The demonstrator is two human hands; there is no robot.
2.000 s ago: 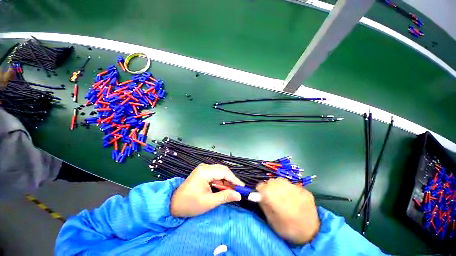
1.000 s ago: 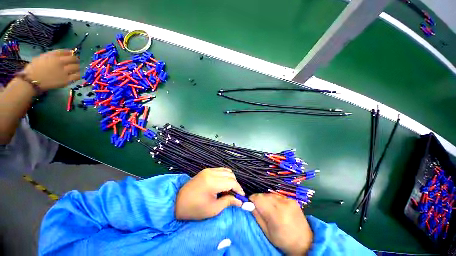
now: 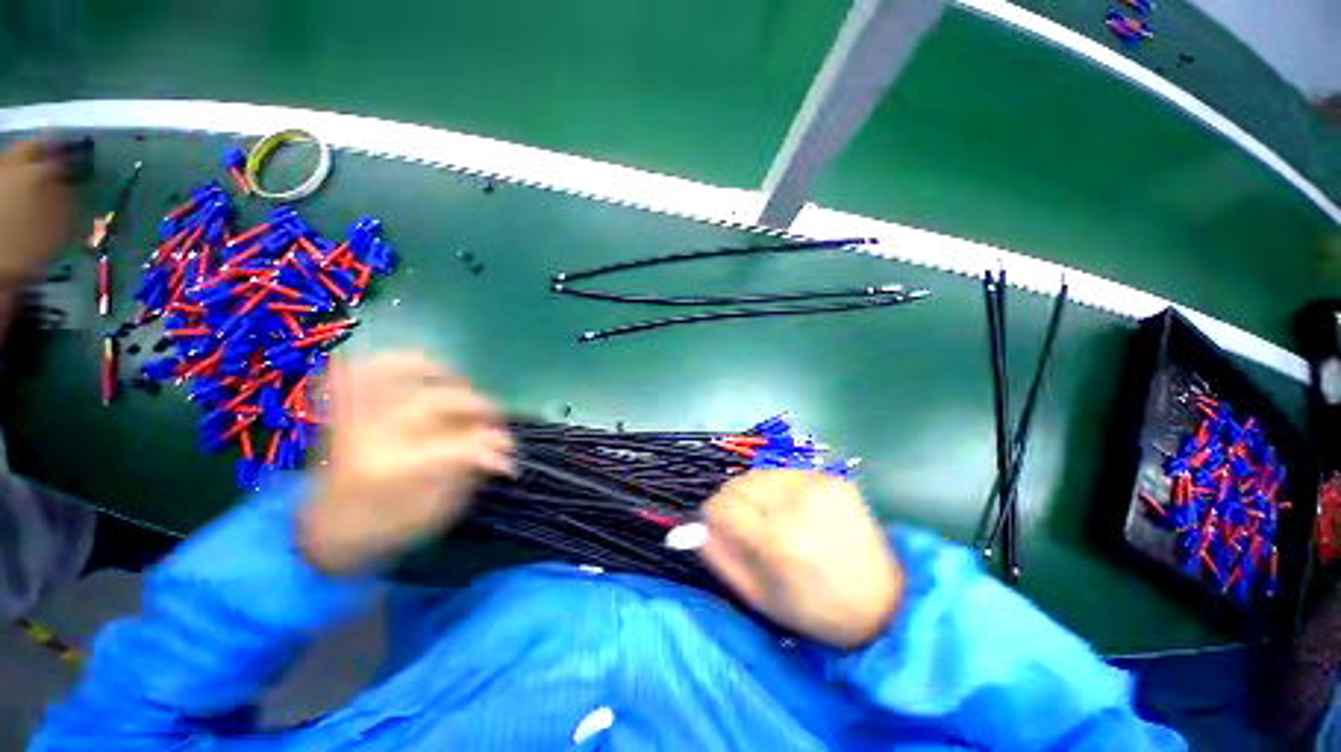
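Note:
A bundle of black cable leads (image 3: 588,504) lies in front of me, with red-and-blue end pieces (image 3: 772,441) at its right end. My left hand (image 3: 409,453) is blurred over the bundle's left end, beside the loose pile of red-and-blue pieces (image 3: 243,316). Whether it grips a lead is unclear. My right hand (image 3: 802,551) is closed low over the bundle's right part. A red end piece (image 3: 659,517) shows at its fingertips, beside a white finger cot (image 3: 685,536). What lies inside its fist is hidden.
A tape roll (image 3: 288,165) and a small orange-handled tool (image 3: 103,228) lie behind and left of the pile. Loose black leads (image 3: 735,304) lie mid-bench, with more crossed leads (image 3: 1003,411) to the right. A black bin (image 3: 1154,426) holds red-and-blue pieces. Another person's hand (image 3: 30,213) is far left.
My hands were together at an end piece. My left hand has moved left, away from my right. The view has shifted, and the other person's hand is now nearer the left edge.

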